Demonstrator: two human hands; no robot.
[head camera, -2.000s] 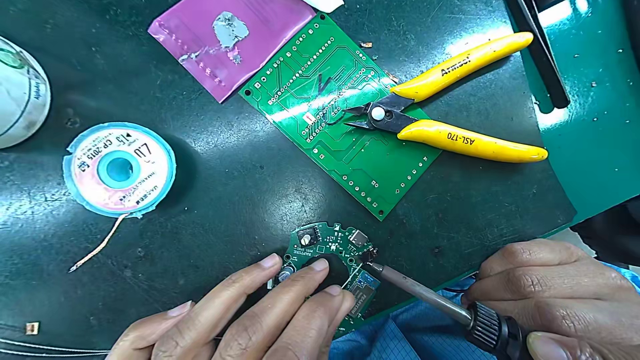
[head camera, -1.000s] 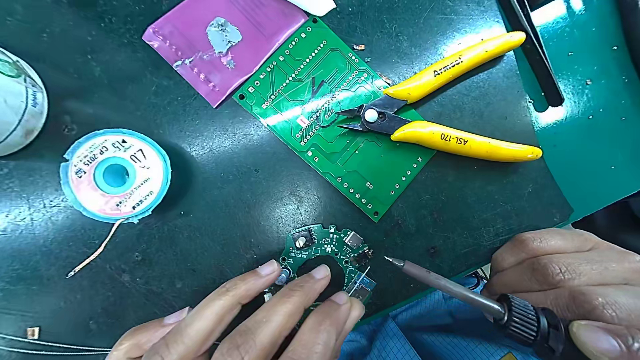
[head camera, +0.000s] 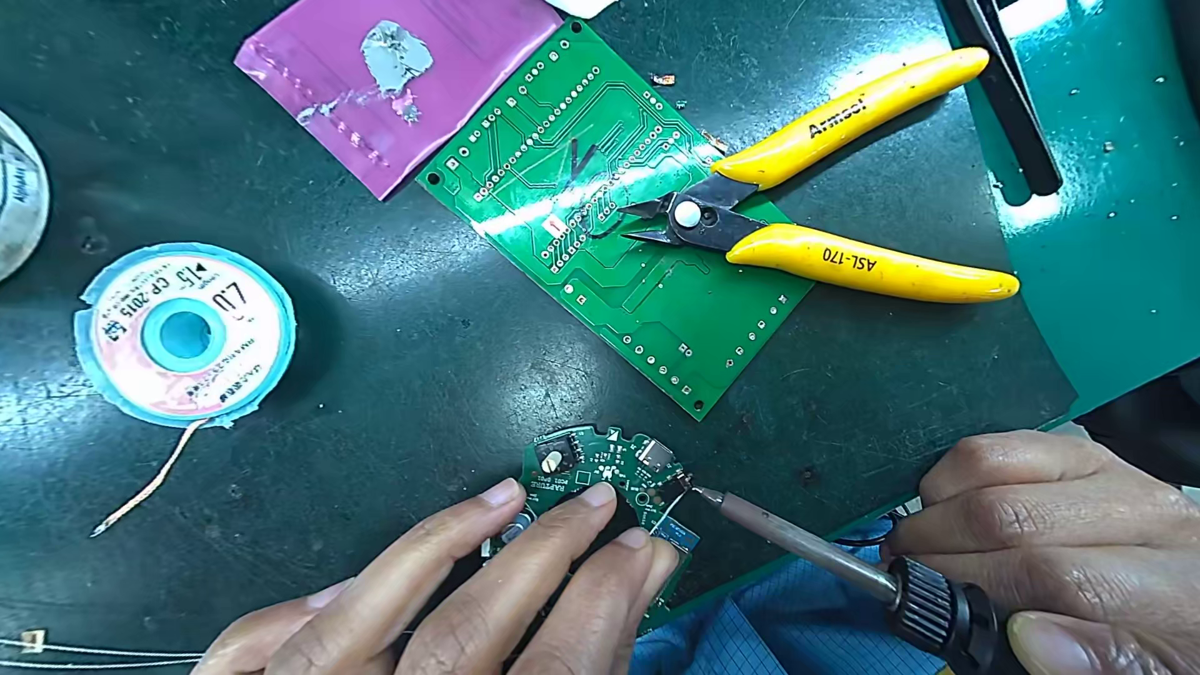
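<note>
My left hand (head camera: 487, 591) presses its fingertips on a small round green circuit board (head camera: 600, 457) at the bottom centre. Between its thumb side and index fingertip a thin strand of solder wire (head camera: 667, 514) sticks out over the board. My right hand (head camera: 1041, 553) grips a soldering iron (head camera: 806, 544) by its black handle. The iron's tip touches or nearly touches small parts at the board's right edge, beside a metal USB connector (head camera: 655, 456). The lower part of the board is hidden under my left fingers.
Yellow-handled flush cutters (head camera: 844, 262) lie opened on a rectangular green circuit board (head camera: 694, 347). A pink bag (head camera: 375, 112) touches that board. A spool of desoldering braid (head camera: 186, 408) lies left, a round container (head camera: 21, 202) beyond it. Black tweezers (head camera: 1017, 122) rest upper right.
The iron's tip was at the board's right edge, moved off to the right, and is now back at that edge. My left fingers have stayed on the board.
</note>
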